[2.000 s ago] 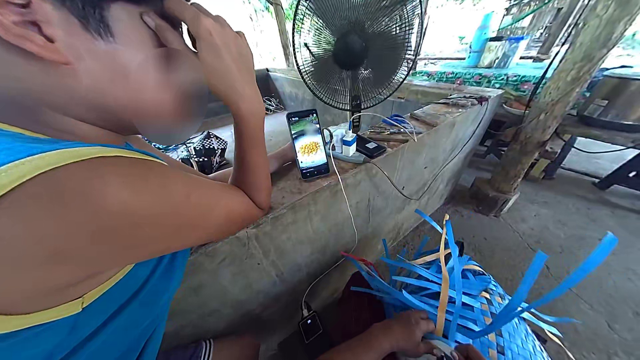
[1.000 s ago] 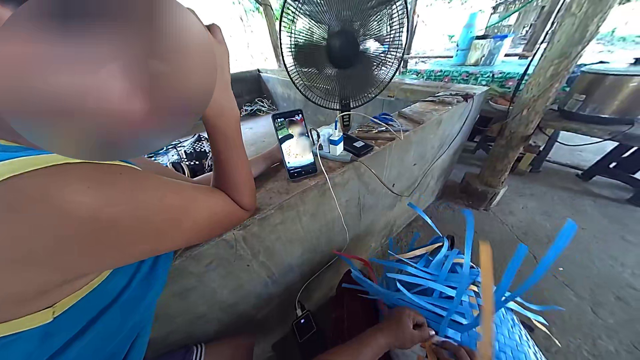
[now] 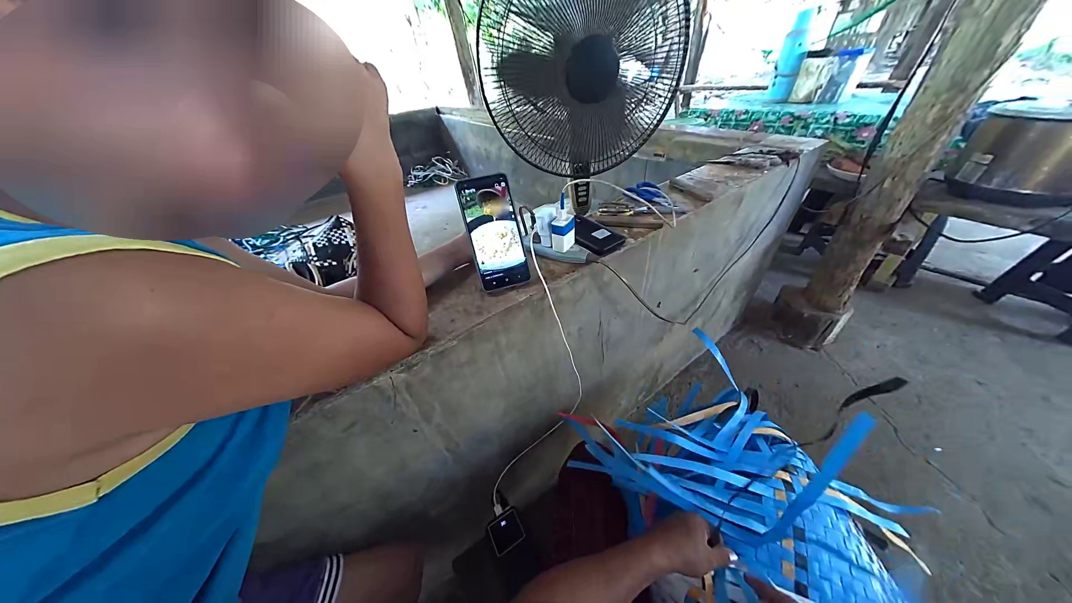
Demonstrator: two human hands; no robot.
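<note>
A partly woven basket of blue plastic strips (image 3: pixel 825 536), with some tan and black strips, lies at the lower right, its loose strip ends fanning out to the left and upward. At its near left side is my left hand (image 3: pixel 693 546), fingers closed on strips at the weave; which strips it grips is partly hidden. My right hand (image 3: pixel 766 590) shows only as a few fingers at the bottom edge, close to the left hand and against the strips. What those fingers hold cannot be told.
A person in a blue and yellow sleeveless top (image 3: pixel 159 494) leans on the concrete wall (image 3: pixel 469 402) at left. On its ledge are a phone (image 3: pixel 496 243), a power strip with chargers (image 3: pixel 561 251) and a black fan (image 3: pixel 586 75). A white cable runs to a small device (image 3: pixel 506 531). A wooden post (image 3: pixel 904 159) stands right.
The upright tan strip seen near my hands a second ago no longer stands up there, and a black strip now sticks out beyond the basket. The person's head has come nearer the view.
</note>
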